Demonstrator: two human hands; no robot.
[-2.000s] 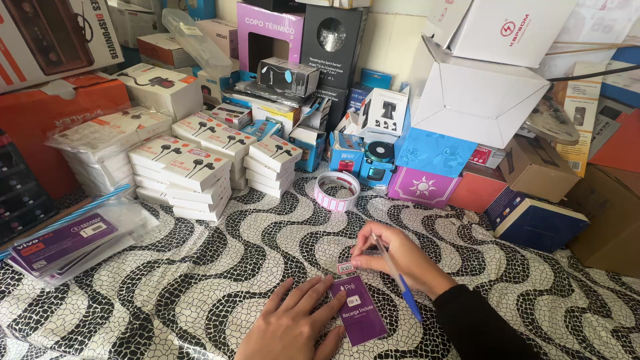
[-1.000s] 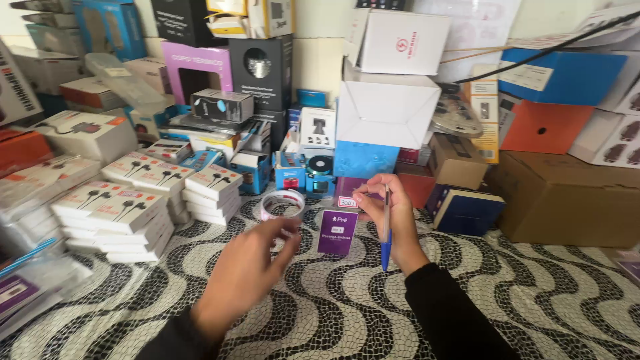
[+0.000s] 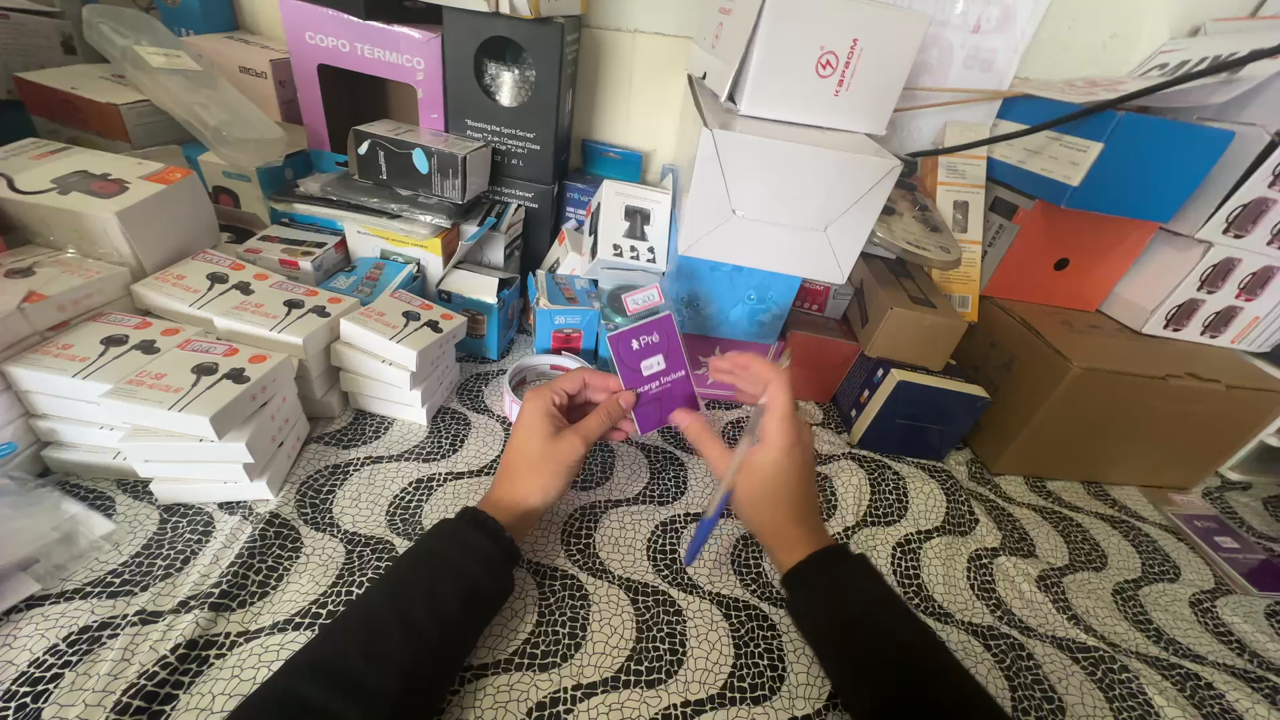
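My left hand (image 3: pixel 560 430) grips a purple printed card (image 3: pixel 655 375) by its lower left edge, between thumb and fingers. The card is held up off the patterned tablecloth, and a small red-bordered label (image 3: pixel 643 299) with writing stands at its top edge. A pen with a blue cap (image 3: pixel 708 525) hangs slanting from my right hand (image 3: pixel 765 455), whose thumb and fingers are spread and slightly blurred at the card's right side. Behind my left hand lies a roll of labels or tape (image 3: pixel 540 378), partly hidden by the fingers.
Stacks of white earphone boxes (image 3: pixel 215 385) stand at the left. Small boxes, a purple box (image 3: pixel 410 40) and black boxes (image 3: pixel 515 120) line the wall. White cartons, a dark blue box (image 3: pixel 910 408) and a large brown carton (image 3: pixel 1120 395) are at the right. Another purple card (image 3: pixel 1225 540) lies far right.
The purple card, lying on the cloth two seconds ago, is now lifted in my left hand. The small label, earlier in my right fingers, is now at the card's top. The view has swung right.
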